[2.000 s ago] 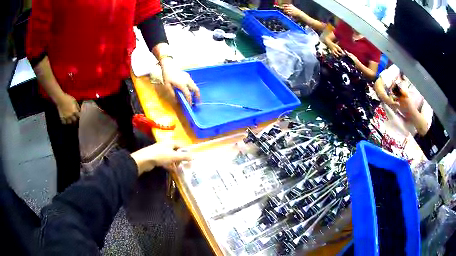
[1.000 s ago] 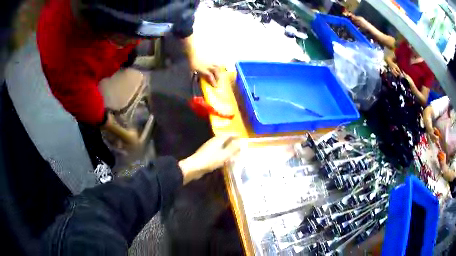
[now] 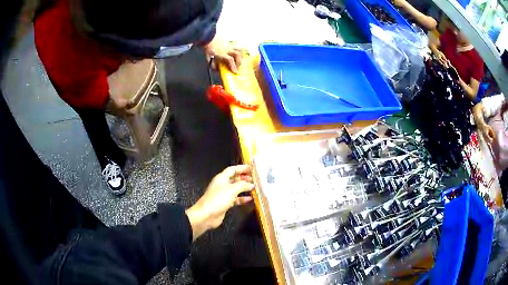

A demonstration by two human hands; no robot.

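Note:
My left hand (image 3: 223, 195) is at the left edge of the bench, its fingertips touching or very near the edge of the clear blister trays (image 3: 303, 181). Its fingers are slightly curled and apart, with nothing seen in them. Cable assemblies (image 3: 390, 195), with black heads and pale leads, lie in rows on the right part of the trays. My right hand is not in view.
A blue bin (image 3: 328, 83) holding one cable assembly stands beyond the trays. An orange-red cord (image 3: 231, 99) lies at the bench edge. A coworker in red (image 3: 72, 61) bends over a beige stool (image 3: 136, 89). Another blue bin (image 3: 461, 239) is at lower right.
My left hand has drawn back from the tray corner to the bench's side edge. The coworker has bent down to the stool. The view has swung left, shifting the bench rightward.

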